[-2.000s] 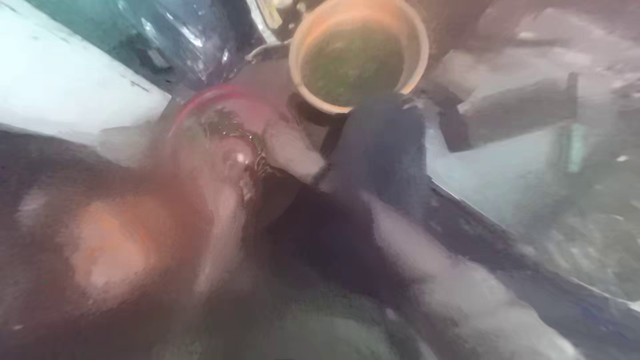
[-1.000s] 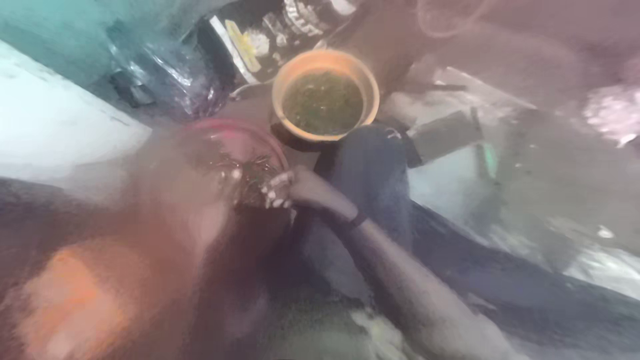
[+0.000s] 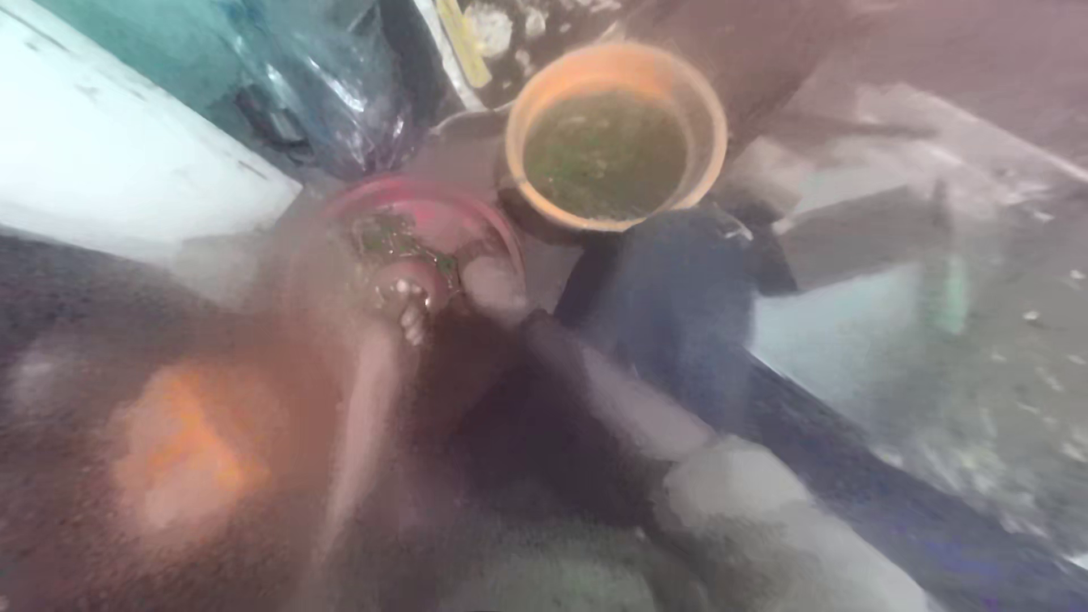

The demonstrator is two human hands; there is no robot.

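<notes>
A red-pink basin (image 3: 387, 189) sits low between my legs, with dark green leafy matter (image 3: 387, 238) in it. My left hand (image 3: 408, 310) is at the near side of the basin, its fingers curled near a rounded reddish thing (image 3: 412, 276); whether it grips that is too blurred to tell. My right hand (image 3: 493, 285) reaches into the basin's right side, fingers down by the greens and partly hidden. An orange tub (image 3: 616, 55) holding chopped-looking green matter in murky liquid (image 3: 603, 153) stands beyond my knee.
A white panel or box (image 3: 127, 144) lies at the left, with a clear plastic bag (image 3: 340, 93) behind it. My raised knee (image 3: 680, 280) is close to the tub. Dark and pale flat pieces (image 3: 858, 238) lie on the right. An orange blur covers the lower left.
My right hand's fingers, seen near the left hand over the basin one second ago, are now lower in its right side. The view has shifted.
</notes>
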